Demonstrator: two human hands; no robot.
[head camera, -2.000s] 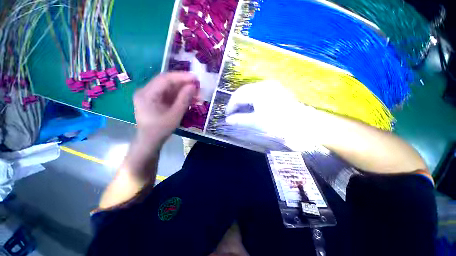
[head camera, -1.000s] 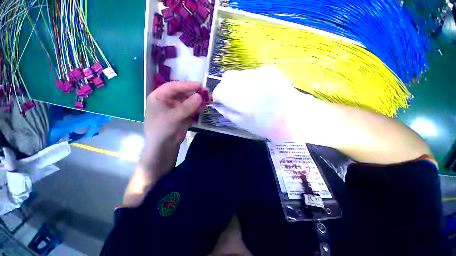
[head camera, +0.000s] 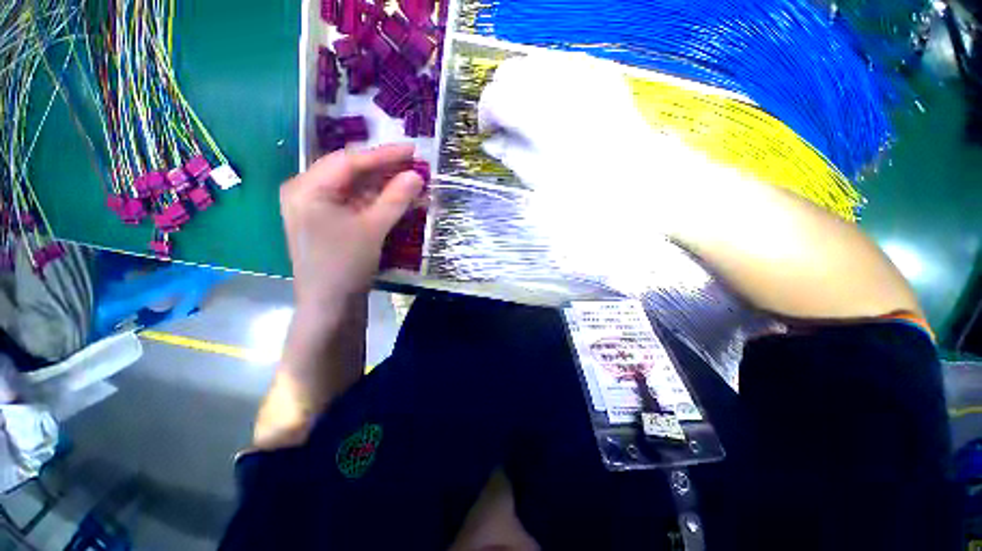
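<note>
My bare left hand (head camera: 350, 215) is over the narrow left compartment of the tray, thumb and forefinger closed on a small magenta connector housing (head camera: 420, 170). Loose magenta housings (head camera: 393, 59) lie in that compartment. My gloved right hand (head camera: 560, 135), overexposed, is over the left end of the yellow wires (head camera: 743, 135), fingertips near the terminal ends. Whether it grips a wire cannot be told. White wires (head camera: 495, 231) lie in the lowest compartment, partly under my right arm. Blue wires (head camera: 689, 43) lie above the yellow.
The white-walled tray (head camera: 306, 108) sits on a green mat (head camera: 232, 108). Finished harnesses (head camera: 162, 188) with magenta ends and one white connector lie left of it. An ID badge (head camera: 635, 371) hangs below the tray. Grey floor with a yellow line (head camera: 194, 342) shows at lower left.
My right hand has moved from beside the left hand, at the white wires, up and right to the yellow wires. The left hand still holds the housing. The whole view has shifted slightly.
</note>
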